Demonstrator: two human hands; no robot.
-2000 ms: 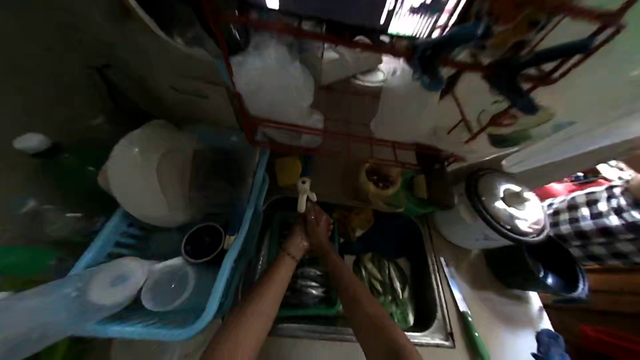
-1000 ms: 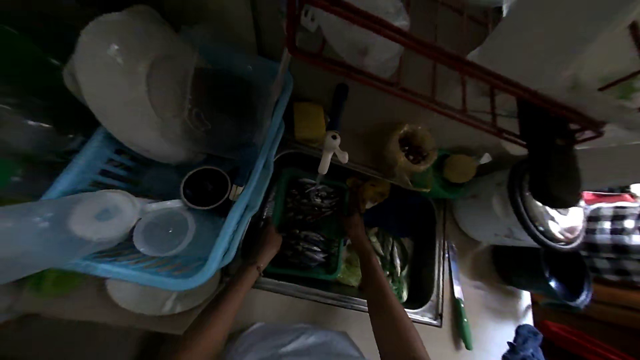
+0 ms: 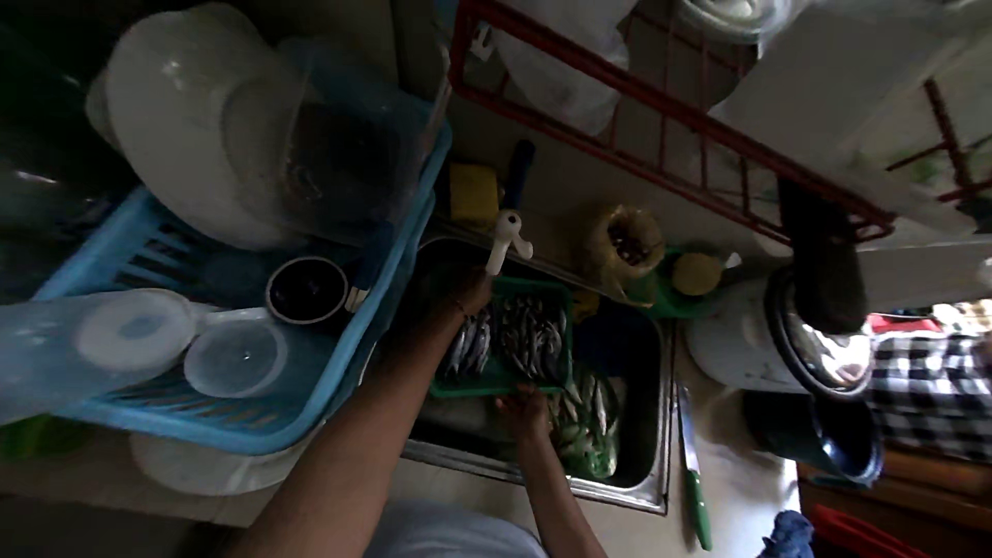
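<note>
A green plastic tray (image 3: 504, 378) holding small silvery fish (image 3: 535, 333) in separate piles lies in the metal sink (image 3: 659, 496). My left hand (image 3: 474, 291) is over the tray's upper left part, just below the white tap (image 3: 508, 232); its fingers are mostly hidden, so its grip is unclear. My right hand (image 3: 527, 411) is at the tray's near edge, fingers curled against the rim; whether it grips the rim is unclear. More fish in a green plastic bag (image 3: 593, 446) lie to the right in the sink.
A blue basket (image 3: 310, 418) with dishes stands left. Behind the sink are a yellow sponge (image 3: 473, 194) and an open bag (image 3: 626, 236) of small bulbs or similar items. A green-handled knife (image 3: 696, 488) lies right, near a lidded white pot (image 3: 728, 341). A red wire rack (image 3: 659, 108) hangs above.
My left hand has moved from the tray's near left side up toward the tap. My right hand has come from the tray's right side to its near edge.
</note>
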